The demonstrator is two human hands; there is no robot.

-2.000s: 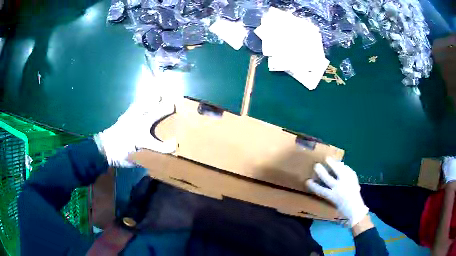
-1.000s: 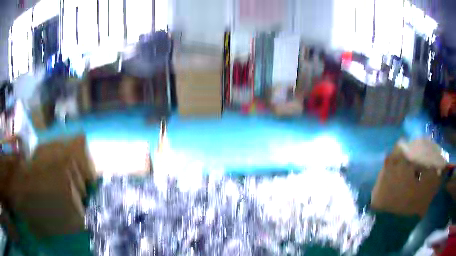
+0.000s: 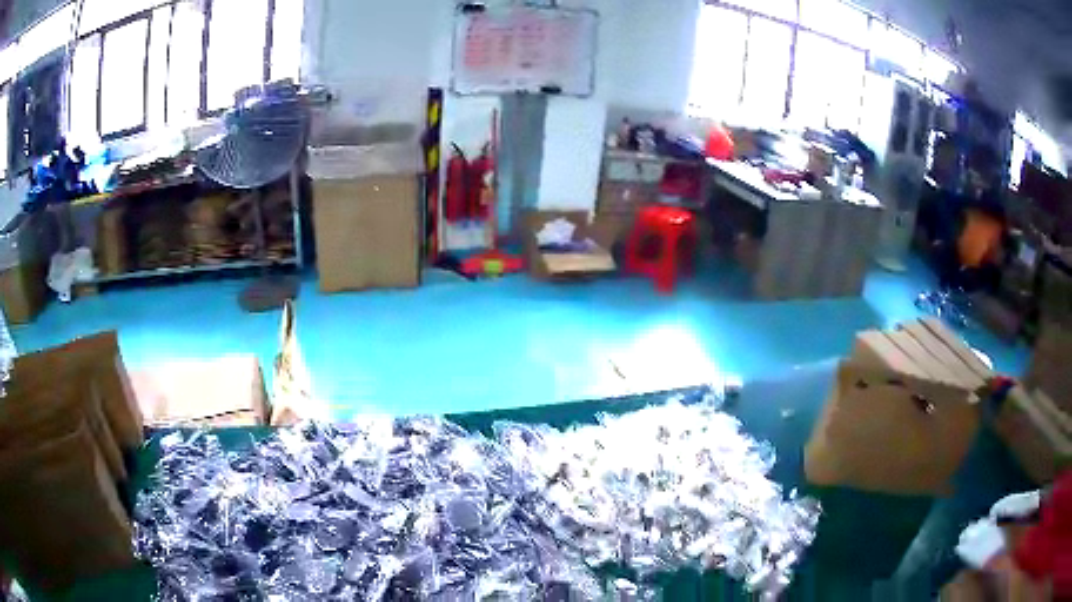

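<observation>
Neither of my hands is in the picture. Nearest in front of me lies a wide, glittering heap of dark accessory packs in clear polybags (image 3: 364, 512). A paler heap of whiter packs in clear polybags (image 3: 670, 482) joins it on the right. Both heaps lie on the green table (image 3: 564, 409). The near part of the table is below the picture's edge.
Brown cardboard (image 3: 71, 435) stands at the left. Brown cartons (image 3: 888, 423) stand at the right table edge. Another person's white glove and red sleeve (image 3: 1046, 541) show at bottom right. Beyond are blue floor, a fan (image 3: 253, 141), a red stool (image 3: 661, 241) and desks.
The view has swung up from the table to the room. Two seconds ago both my gloved hands held a brown carton; hands and carton are now out of view. The blur has cleared.
</observation>
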